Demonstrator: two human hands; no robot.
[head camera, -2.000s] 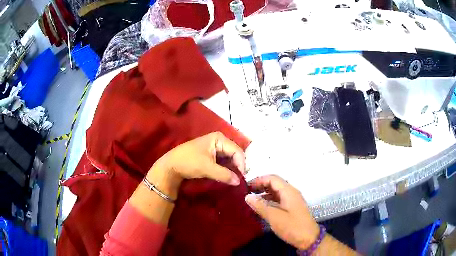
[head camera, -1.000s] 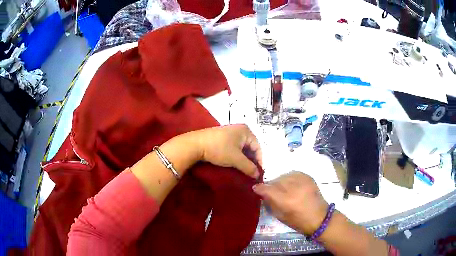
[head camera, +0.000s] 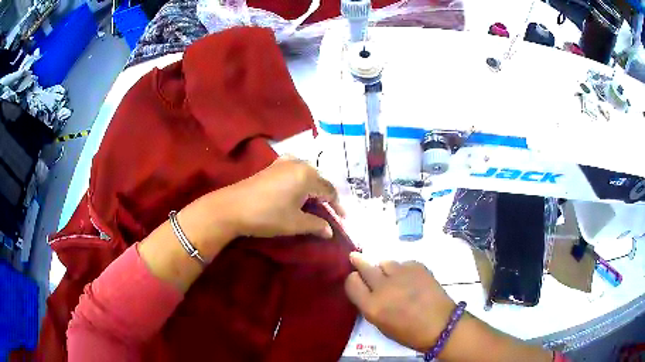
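A dark-red knit garment (head camera: 170, 155) lies over the left and centre of the table, with a pale-edged zip (head camera: 78, 239) at its left. My left hand (head camera: 283, 201) pinches the garment's narrow edge just left of the needle area. My right hand (head camera: 399, 300) holds the same edge by its fingertips, lower and to the right. The edge is stretched between both hands. The white JACK sewing machine (head camera: 452, 152) stands just beyond; its presser foot is too bright and small to make out.
A black phone (head camera: 518, 247) and a crinkled plastic packet (head camera: 472, 215) lie right of the needle area. A pen (head camera: 608, 271) lies further right. A clear plastic bag (head camera: 300, 30) with red cloth is behind. Patterned fabric (head camera: 172, 32) is at the back left.
My hands have brought the garment edge up towards the needle area. My left hand has moved farther from my right, and the edge between them is now straight. The camera view has shifted.
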